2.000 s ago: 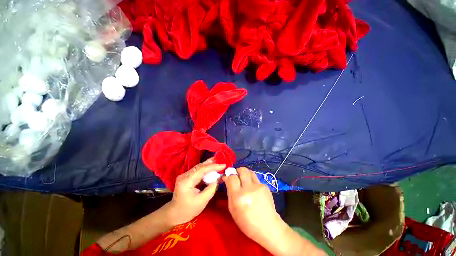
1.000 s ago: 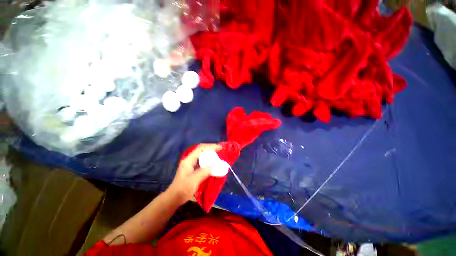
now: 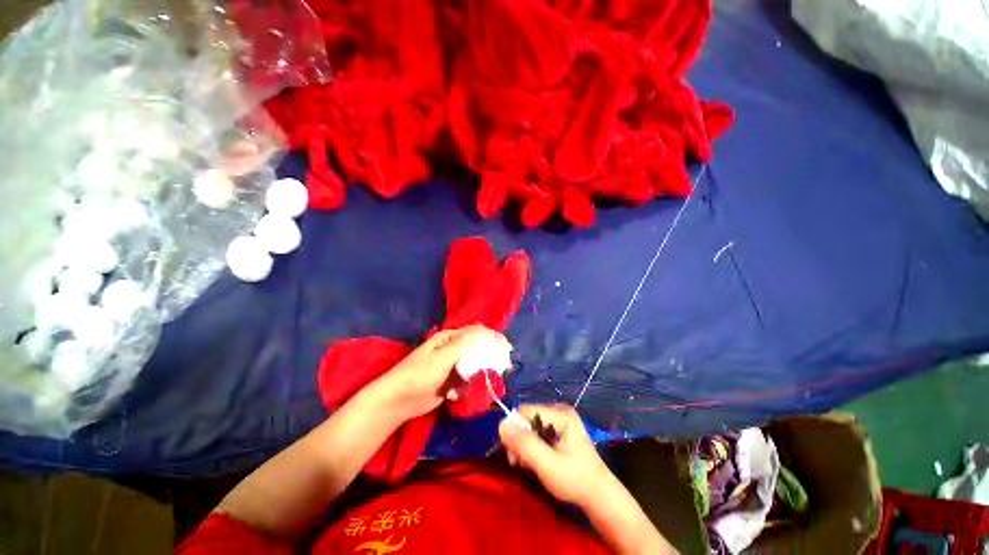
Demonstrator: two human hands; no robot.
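Observation:
My left hand (image 3: 434,374) holds a red plush piece (image 3: 369,369) with a white ball (image 3: 484,355) against one red end, near the table's front edge. Its lobes spread beyond and left of the hand. My right hand (image 3: 551,442) is just right of and below the ball, its fingers pinched. A white sewing thread (image 3: 497,399) runs from the ball to the right fingertips. A small white band shows on a right finger. No needle can be made out. A long white thread (image 3: 638,291) slants from the red pile to the near edge.
A large red plush pile (image 3: 564,108) lies at the far side of the blue-covered table (image 3: 824,282). A clear bag of white balls (image 3: 98,217) is at left, with three loose balls (image 3: 278,233) beside it. A cardboard box (image 3: 846,488) with fabric scraps stands below right.
The right hand, out of view one second ago, is back near the ball holding the thread. The left hand keeps the plush and ball. The camera view has shifted, so the table items appear moved.

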